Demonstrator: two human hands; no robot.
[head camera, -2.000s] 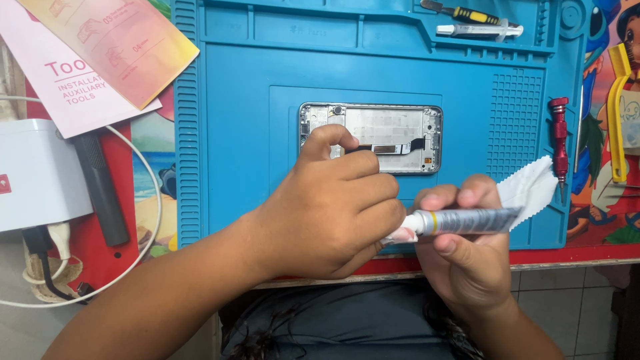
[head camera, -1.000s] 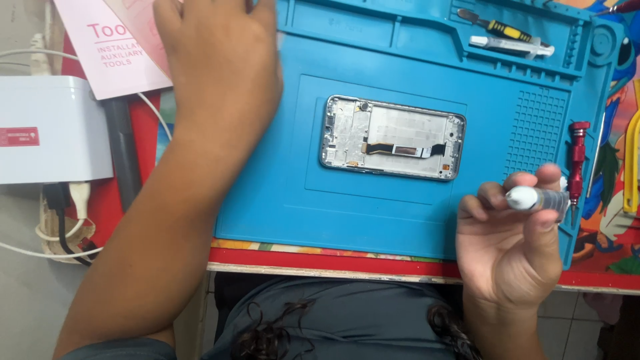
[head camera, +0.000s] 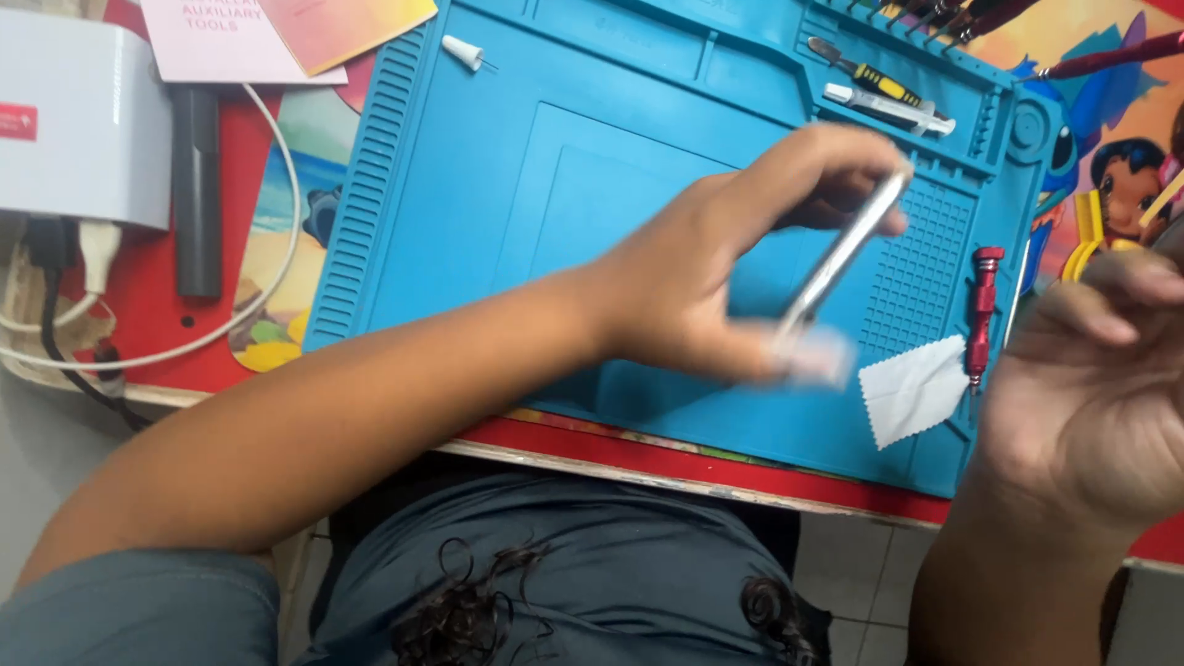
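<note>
My left hand (head camera: 731, 250) grips the phone frame (head camera: 846, 250) by its edges, thumb at the lower end and fingers at the upper, and tilts it edge-on above the blue silicone work mat (head camera: 481, 203). My right hand (head camera: 1091, 370) is at the right edge, palm up with bent fingers; its fingertips are partly cut off, so whether it holds something is unclear. A white pointed cap with a thin pin (head camera: 465, 53) lies at the mat's upper left. Between the hands, a white cloth with zigzag edges (head camera: 914, 390) lies beside a red precision screwdriver (head camera: 983, 314).
A yellow-and-black pry tool (head camera: 869, 79) and a syringe (head camera: 890, 108) sit in the mat's upper tray. Red-handled tools stand along the top right. A white power box (head camera: 83, 120) with cables, a dark bar (head camera: 197, 203) and printed papers (head camera: 240, 42) are at left.
The phone frame lay flat on the mat; now my left hand has lifted it and tilted it. My right hand has moved right, and the tube it held is no longer visible. The white cap has come into view.
</note>
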